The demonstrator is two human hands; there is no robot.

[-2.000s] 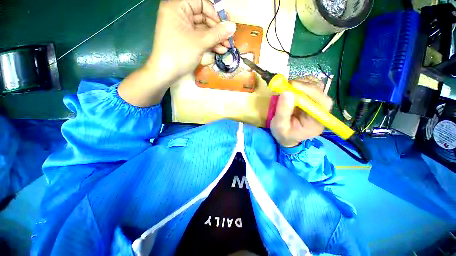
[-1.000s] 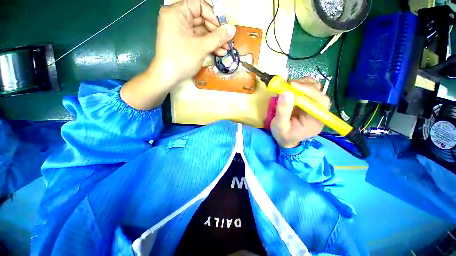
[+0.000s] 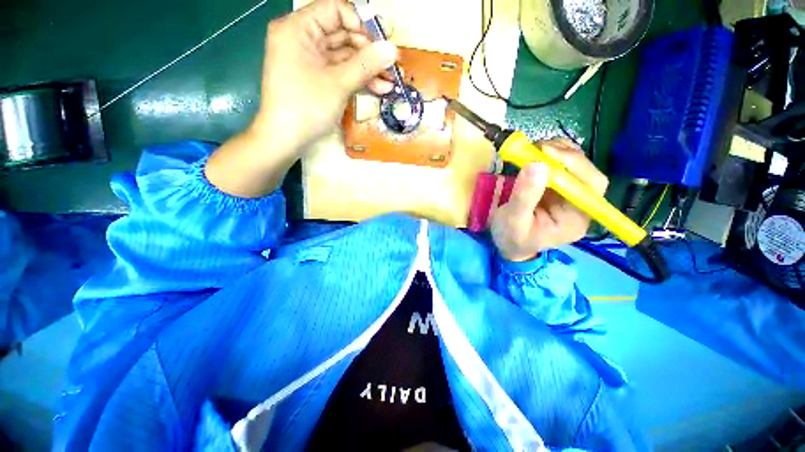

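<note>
The dark round workpiece (image 3: 402,110) sits in the centre of the orange-brown fixture (image 3: 371,146). My left hand (image 3: 322,66) is above the fixture's left side. It holds a slim grey-blue strip, perhaps tweezers (image 3: 378,28), whose lower end reaches the workpiece's upper edge. My right hand (image 3: 549,194) is right of the fixture and grips the yellow soldering iron (image 3: 583,192). The iron's thin tip points up and left, over the fixture's right edge, apart from the workpiece.
The fixture lies on a cream board (image 3: 353,194). A pink-red block (image 3: 483,201) is beside my right hand. A solder spool (image 3: 48,122) is at far left, its wire running up right. A round tin (image 3: 590,22), blue box (image 3: 675,106) and black fan (image 3: 777,237) are at right.
My right hand has moved right with the iron, and its tip has drawn away from the workpiece. My left hand has shifted slightly left, and the strip is more tilted. More of the pink-red block shows.
</note>
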